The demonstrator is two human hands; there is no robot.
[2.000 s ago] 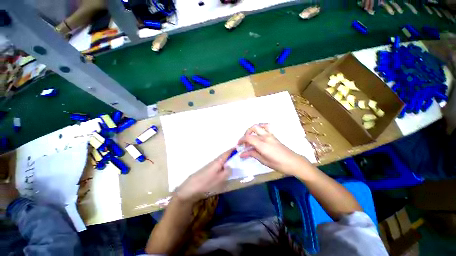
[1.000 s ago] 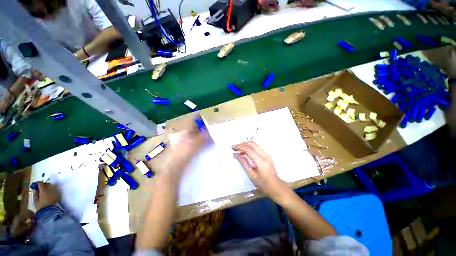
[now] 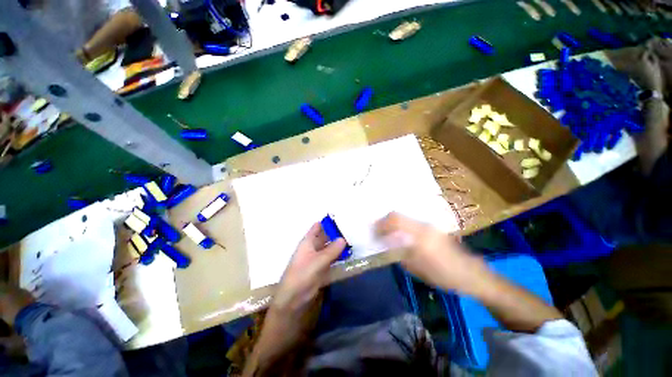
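Observation:
My left hand (image 3: 308,259) grips a dark-blue battery pack (image 3: 332,230) between thumb and fingers, over the lower middle of the white work sheet (image 3: 295,193). My right hand (image 3: 404,237) is blurred, to the right of the pack and apart from it, above the sheet; whether it holds anything cannot be told. Thin lead wires (image 3: 362,175) lie on the sheet above the hands. More reddish-brown leads (image 3: 451,180) lie spaced along the sheet's right edge.
An open cardboard box (image 3: 508,174) with cream pieces (image 3: 489,127) stands at right, a blue pack heap (image 3: 589,103) beyond it. Loose packs (image 3: 163,227) lie at left by a metal upright (image 3: 110,121). A green conveyor (image 3: 254,101) runs behind. Another person's sleeve (image 3: 63,335) is at lower left.
My left hand went to the sheet's upper left with a blue pack, then came back to the lower middle with a pack. My right hand has moved slightly right. Packs on the belt shifted left.

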